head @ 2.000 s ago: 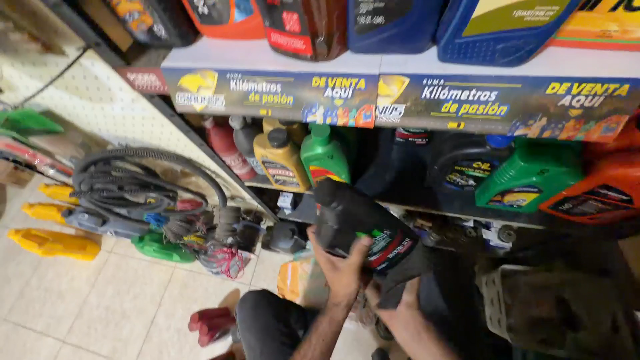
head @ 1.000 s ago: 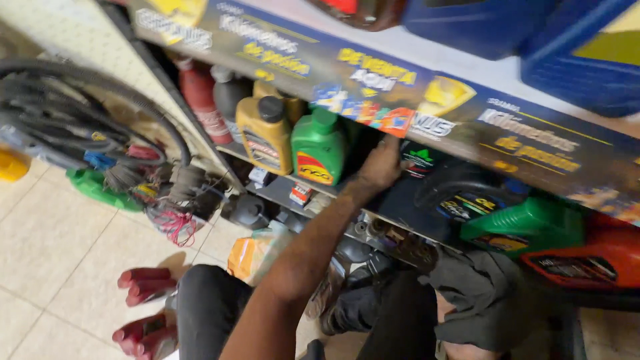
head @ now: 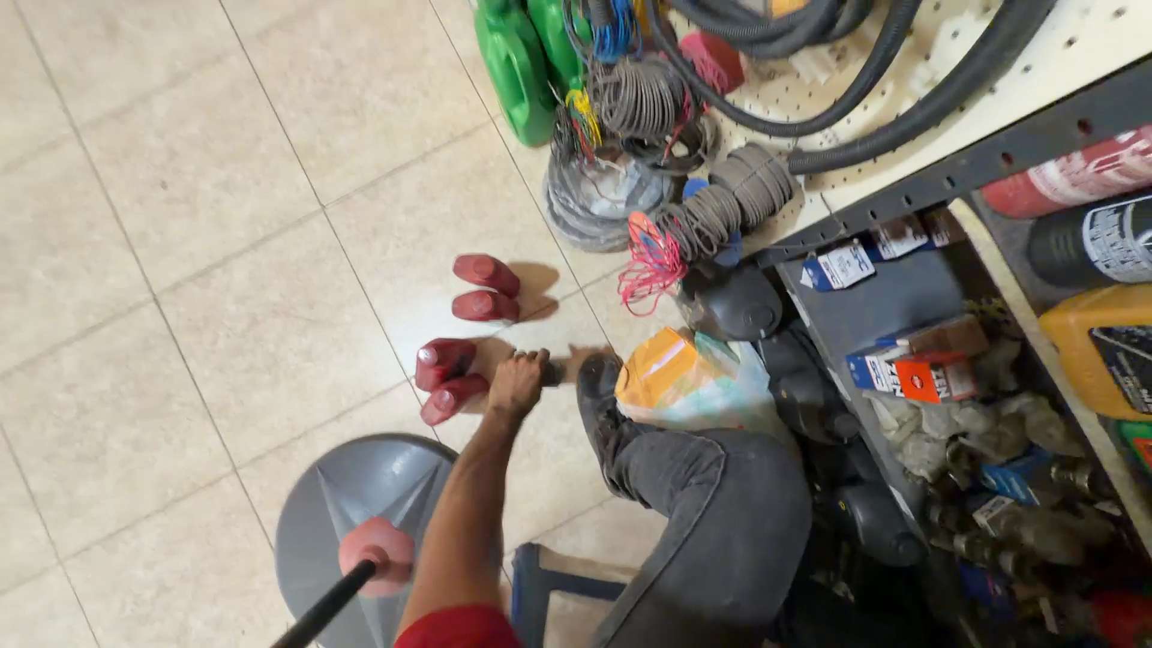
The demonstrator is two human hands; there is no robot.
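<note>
My left hand (head: 517,385) reaches down over the floor tiles, its fingers closed around a small dark object (head: 553,372) whose kind I cannot tell. Just left of the hand stand two red plastic bottles (head: 445,362), close together. Another pair of red bottles (head: 486,268) is a little farther up on the floor. My right hand is out of view.
A round grey base with a pole (head: 310,504) stands at lower left. A plastic bag with an orange package (head: 666,369) lies by my shoe. Coiled cables (head: 639,94) and green jugs (head: 513,67) are above, and shelves with boxes (head: 918,373) at right.
My left hand has left the shelf and is down by the red bottles. The right hand and the grey cloth beside it have gone out of view. The view has swung to the floor.
</note>
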